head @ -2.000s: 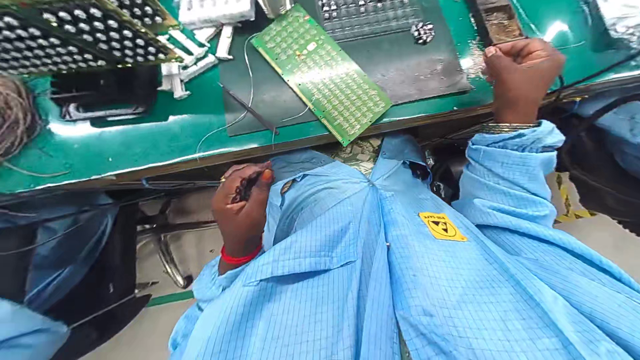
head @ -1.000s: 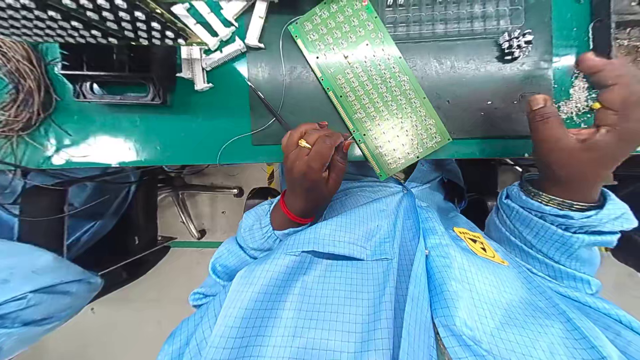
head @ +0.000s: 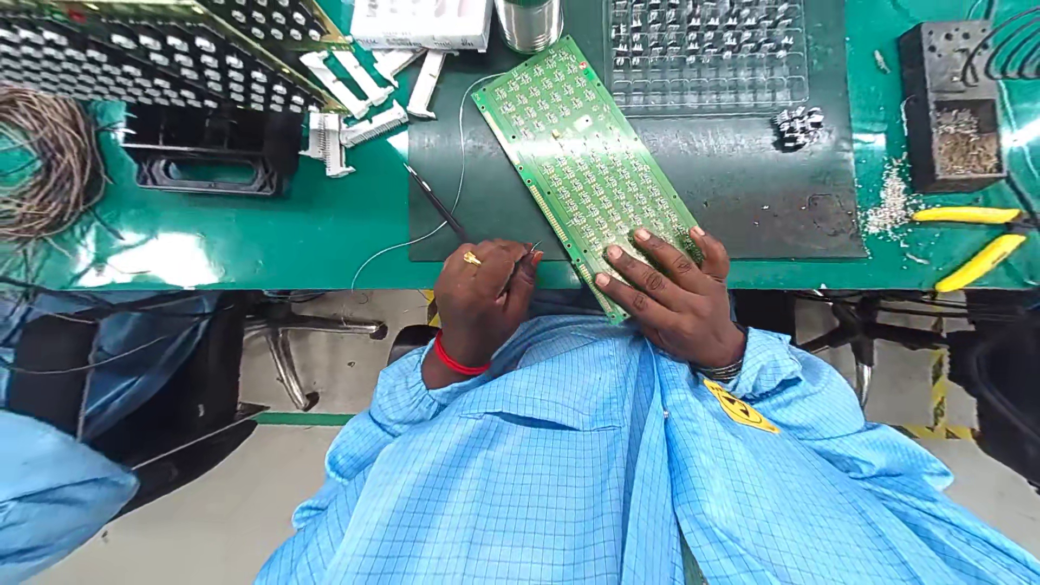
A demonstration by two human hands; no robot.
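Observation:
A green printed circuit board (head: 593, 175) with rows of small solder joints or leads lies diagonally, its near end past the table edge. My right hand (head: 678, 296) rests spread over the board's near right part, fingertips on its surface. Left of the board's near end, my left hand (head: 485, 296) is closed around a slim black tool (head: 436, 201) with a metal tip pointing away to the upper left; a thin metal point also shows between thumb and finger. A thin pale wire (head: 461, 146) curves beside the tool. Yellow-handled pliers or cutters (head: 967, 214) lie far right, their jaws unseen.
A clear plastic tray (head: 707, 101) of small black parts and a loose cluster of them (head: 799, 128) lie on the dark mat (head: 756, 195). Right are a black box (head: 955, 106) and lead clippings (head: 892, 199). Left are white connectors (head: 374, 126), a black frame (head: 213, 150) and coiled wire (head: 49, 166).
My right hand has come from the right side of the table onto the board. My left hand, below the table edge at first, has moved up beside the board and holds the black tool.

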